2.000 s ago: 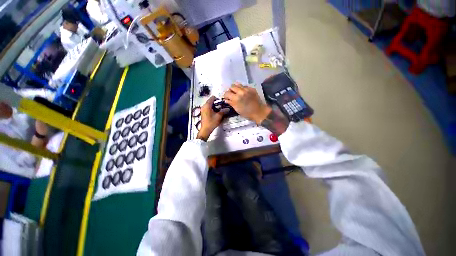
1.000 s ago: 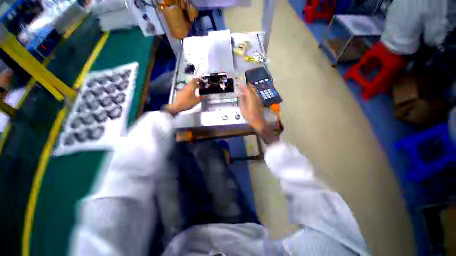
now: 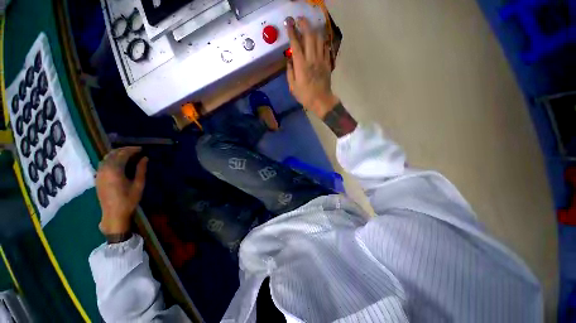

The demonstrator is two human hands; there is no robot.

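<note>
My right hand (image 3: 307, 63) lies over the right end of the button row on the machine's front edge, a fingertip at the rightmost silver button; it holds nothing. The red button (image 3: 270, 34) shows left of my fingers, with silver buttons (image 3: 248, 44) beside it. My left hand (image 3: 120, 186) is over the bench edge near the white sheet, thumb and fingers apart, empty. The black holding fixture (image 3: 165, 9) is cut off by the top edge. A few black rings (image 3: 137, 48) lie at the machine's left.
The white sheet (image 3: 76, 180) with rows of black rings lies on the green bench (image 3: 76, 221) at left. The white machine table (image 3: 183, 79) stands in front, with orange parts at its underside. Blue and red items stand at the far right.
Both hands have left the fixture. My right hand has moved to the buttons, and my left hand has moved back and left to the bench edge. The view has tilted down and turned.
</note>
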